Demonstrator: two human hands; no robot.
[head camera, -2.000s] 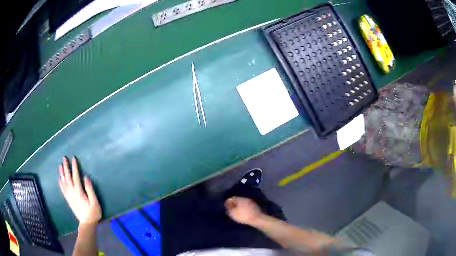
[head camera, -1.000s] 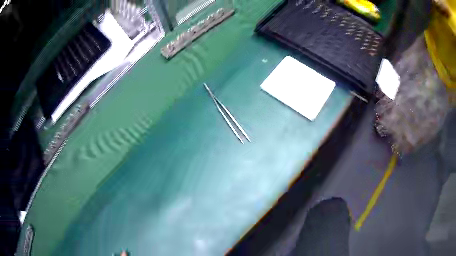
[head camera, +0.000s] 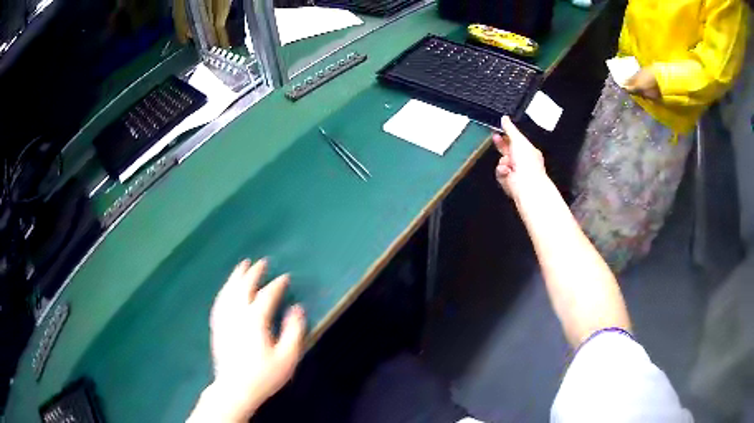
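My right hand (head camera: 519, 161) reaches to the near corner of the black pocket tray (head camera: 446, 83). Its fingertips are at the end of a thin pen-like stick (head camera: 485, 125) by the tray edge; whether they grip the stick or the tray is too small to tell. The tray holds small components in part of its pockets. My left hand (head camera: 256, 330) is open and empty over the green mat, fingers spread, slightly blurred. Tweezers (head camera: 345, 154) lie on the mat, left of a white pad (head camera: 426, 125).
Metal strips lie at the bench back (head camera: 326, 76) and left edge (head camera: 51, 340). A dark tray (head camera: 70, 405) is cut off at lower left. Another tray (head camera: 149, 120) lies behind the bench. A yellow case (head camera: 503, 39) is behind the main tray. A person in yellow (head camera: 682, 62) stands right, holding a white card.
The view has swung and pulled back. My right hand has gone from my lap to the tray corner. My left hand, flat on the mat earlier, is now lifted and further right.
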